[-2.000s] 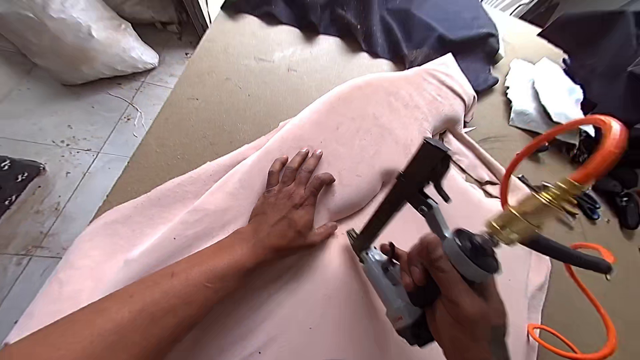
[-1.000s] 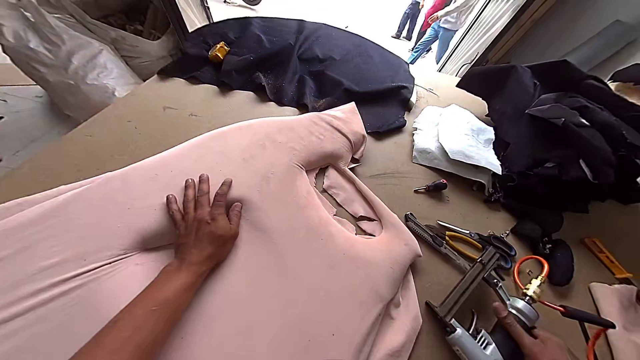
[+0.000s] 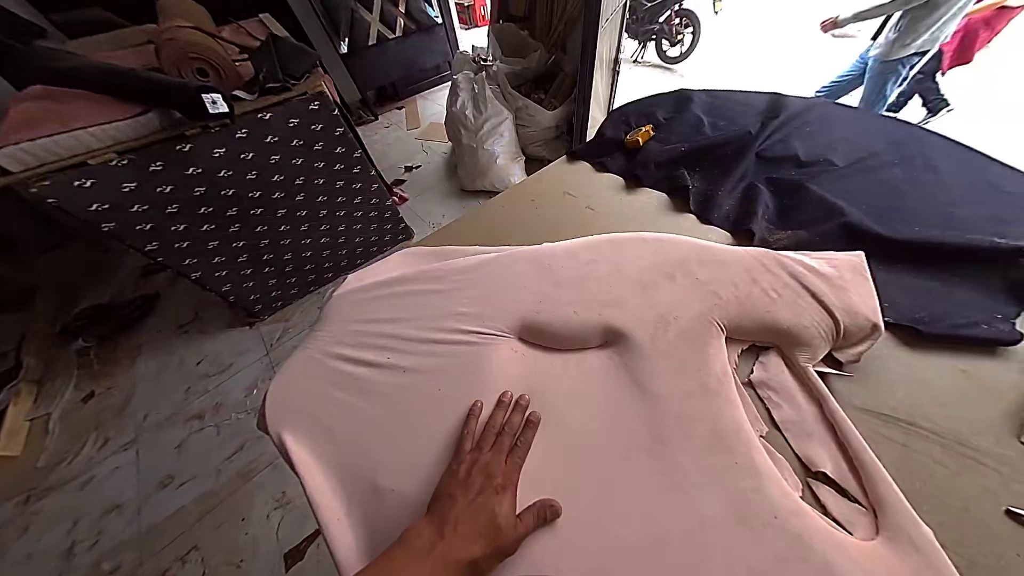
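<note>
My left hand (image 3: 488,488) lies flat, palm down and fingers slightly apart, on pink fabric (image 3: 640,448) at the lower middle of the head view. The fabric covers a large rounded form on the table and is smooth around the hand. Folds gather at its upper left, and a shallow hollow dips above the hand. Toward the right, the cloth has a cut opening with ragged edges, through which the table surface shows. My right hand is out of view.
Dark cloth (image 3: 848,176) lies across the tan table (image 3: 528,210), with a yellow tape measure (image 3: 639,136) on it. Filled sacks (image 3: 482,132) stand on the floor. At left is a dark patterned panel (image 3: 240,200) under foam and fabric rolls. People (image 3: 904,52) and a motorcycle (image 3: 664,30) are outside.
The view has swung left. My right hand and the air stapler, seen in it at the lower right before, are out of the frame. My left hand still rests on the pink fabric.
</note>
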